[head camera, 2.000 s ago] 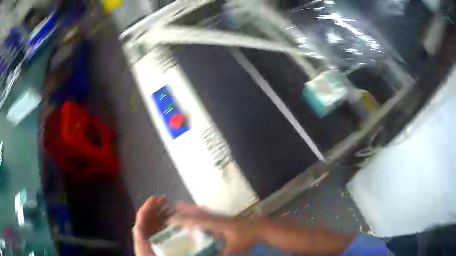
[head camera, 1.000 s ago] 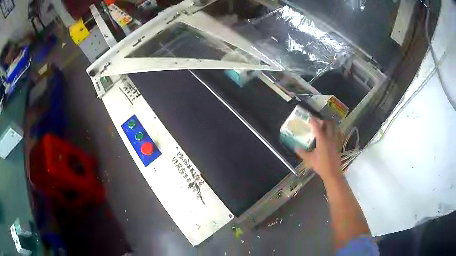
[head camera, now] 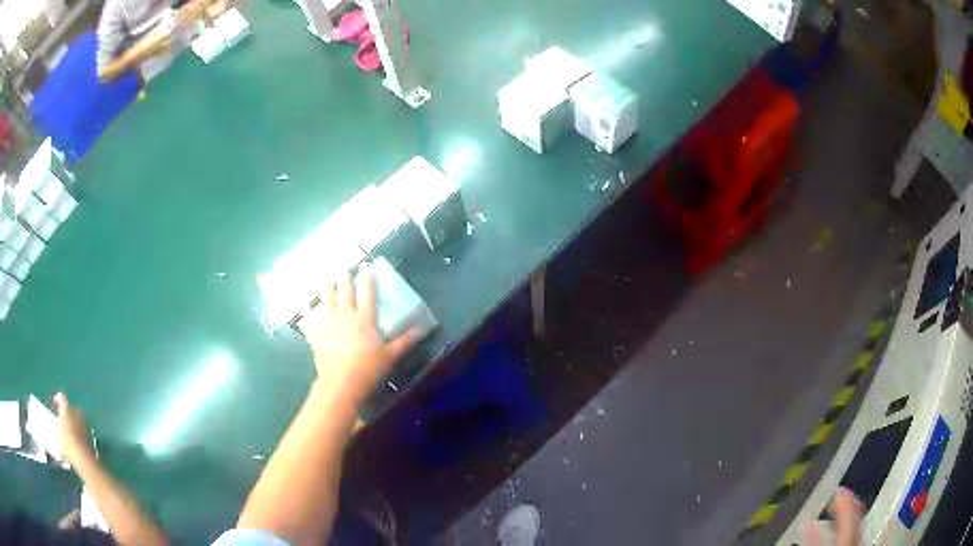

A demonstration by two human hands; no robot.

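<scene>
My left hand is at the near end of a row of white cartons on the green table. Its fingers and thumb are around a pale green-white carton standing slightly out of the row at the table edge. The fingers hide part of it. My right hand is cut off by the bottom edge at the far right. Only blurred, parted fingers show, with nothing seen in them.
More cartons stand farther along the green table. Another worker's hand is at lower left; a person sits at top left. A red stool is beyond the table edge. The cream machine frame is at right.
The view has swung from the machine to the table. My right hand held a carton over the black belt and now shows none. My left hand has come into view at the carton row.
</scene>
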